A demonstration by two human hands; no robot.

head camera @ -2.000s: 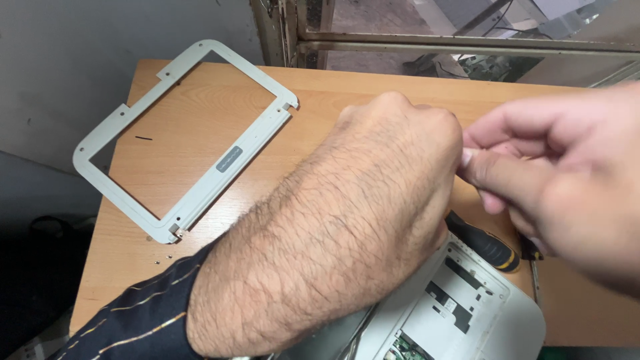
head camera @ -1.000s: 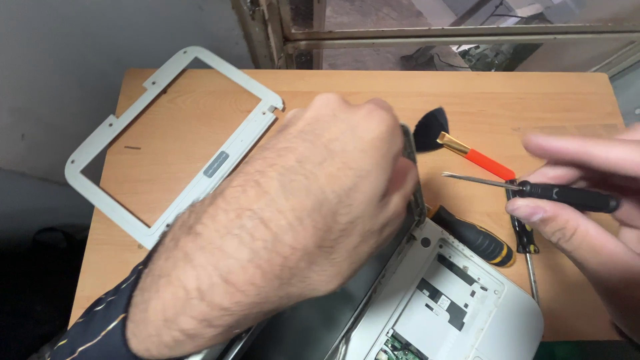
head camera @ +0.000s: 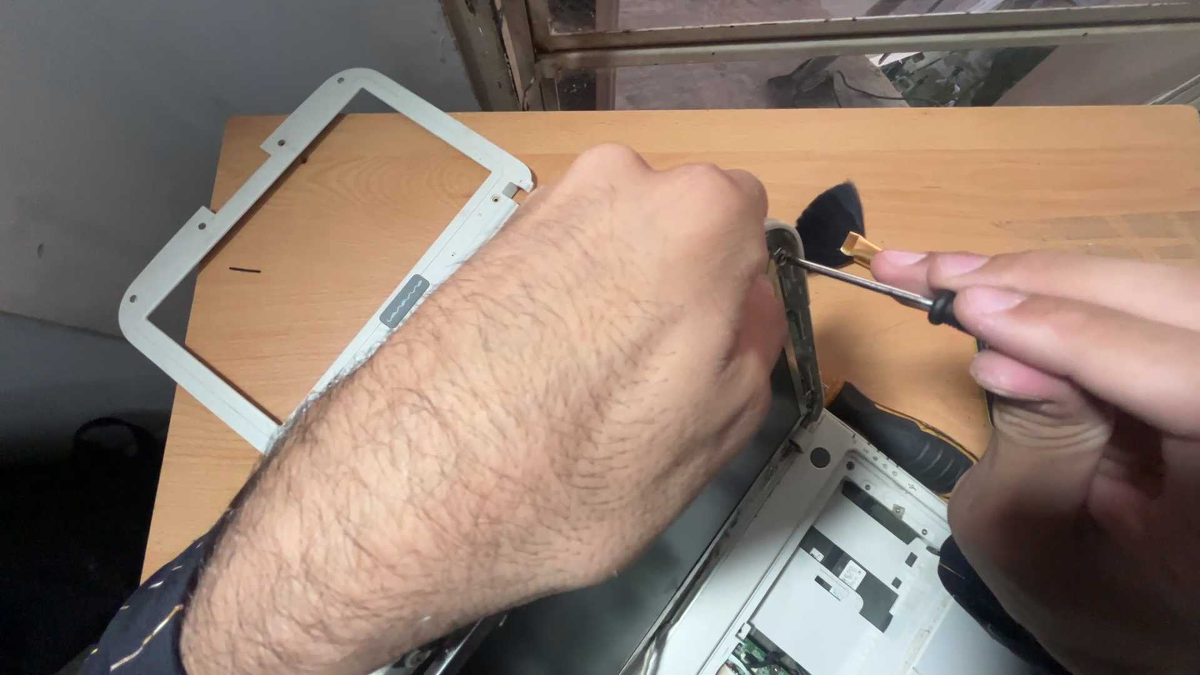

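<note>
My left hand (head camera: 656, 356) reaches across the laptop's screen panel (head camera: 609, 609) with its fingers curled at the panel's upper edge; the fingertips are hidden, so what they grip cannot be told. In my right hand (head camera: 1078, 375) is a small screwdriver (head camera: 872, 284) with a black handle, its tip touching the metal frame at the corner of the lid (head camera: 786, 246). The opened laptop base (head camera: 825, 581), white with part of a green circuit board showing, lies below and to the right, joined to the panel at a hinge.
A detached white screen bezel (head camera: 225, 403) lies at the left of the wooden table (head camera: 1031, 169), with a thin dark strip (head camera: 245, 271) inside its opening. A black fan-shaped brush (head camera: 832, 225) and a black-handled tool (head camera: 900, 436) lie behind the laptop. A window frame (head camera: 797, 39) borders the table's back.
My right hand has brought the screwdriver left, from beside the laptop to the lid's corner. Two seconds ago both hands were close together. My left hand stays over the screen panel.
</note>
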